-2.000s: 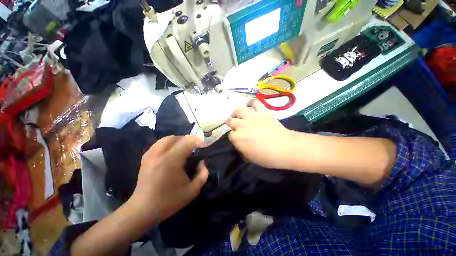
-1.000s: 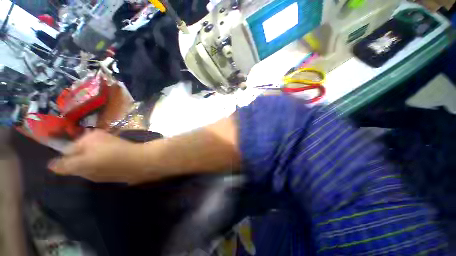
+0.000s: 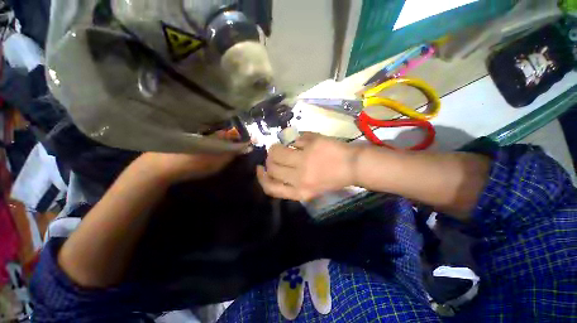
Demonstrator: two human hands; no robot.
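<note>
A black garment piece (image 3: 209, 217) hangs from the needle area down over the lap. My right hand (image 3: 310, 168) lies on its upper edge just right of the needle, fingers curled onto the cloth. My left hand (image 3: 196, 161) is at the left of the needle, partly hidden behind the machine head; its fingertips are near the presser foot and its grip is hard to see. The cream sewing machine head (image 3: 145, 76) fills the upper left. The presser foot area (image 3: 269, 117) is brightly lit between the hands.
Scissors with yellow and red handles (image 3: 398, 121) lie right of the needle. Small pink and blue items (image 3: 405, 63) lie behind them. A black pouch (image 3: 530, 66) is at the upper right, near the green table edge (image 3: 538, 120). Light and dark cloth lies at the far left.
My right hand has come back from the far left to the needle area. My left hand is now beside the needle. The view has moved much closer to the machine head.
</note>
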